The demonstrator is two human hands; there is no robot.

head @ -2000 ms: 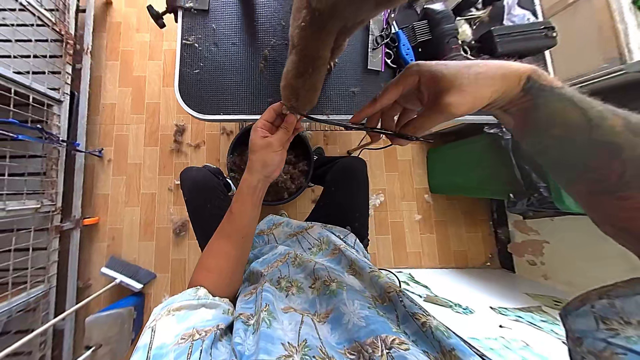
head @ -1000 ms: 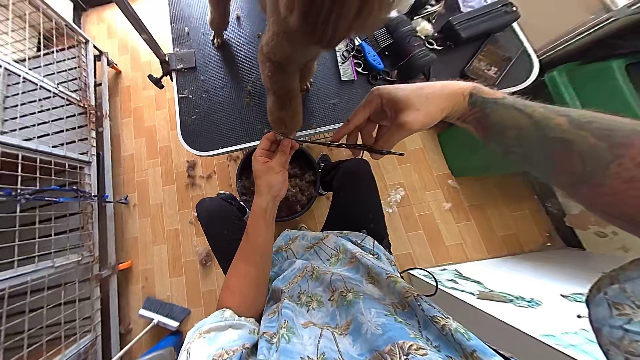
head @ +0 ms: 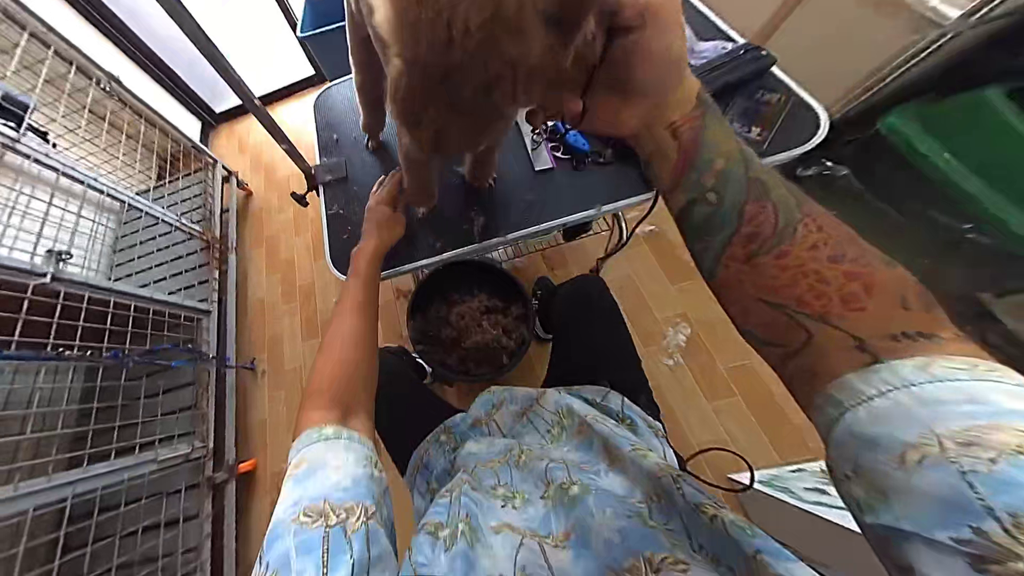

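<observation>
A brown-furred dog (head: 472, 64) stands on the black grooming table (head: 520, 200), its head out of view. My left hand (head: 386, 212) is beside a lower leg of the dog, low over the table's near left part, fingers together; whether they grip the leg is not clear. My right hand (head: 620, 88) is up against the dog's body on the right, close to the camera, with a thin dark cord or tool along it; its fingers are partly hidden. Scissors and a blue-handled grooming tool (head: 574, 142) lie on the table below it, near a comb (head: 534, 140).
A black bucket (head: 470, 320) of cut hair stands on the floor between my knees. A metal grooming arm (head: 248, 96) is clamped at the table's left edge. Wire cages (head: 104, 320) line the left side; a green container (head: 960, 160) stands at the right. A black case (head: 736, 68) rests on the table.
My left hand has left the dog's paw at the table's front edge and is beside a leg over the table. My right hand has moved up to the dog's body. The view has shifted.
</observation>
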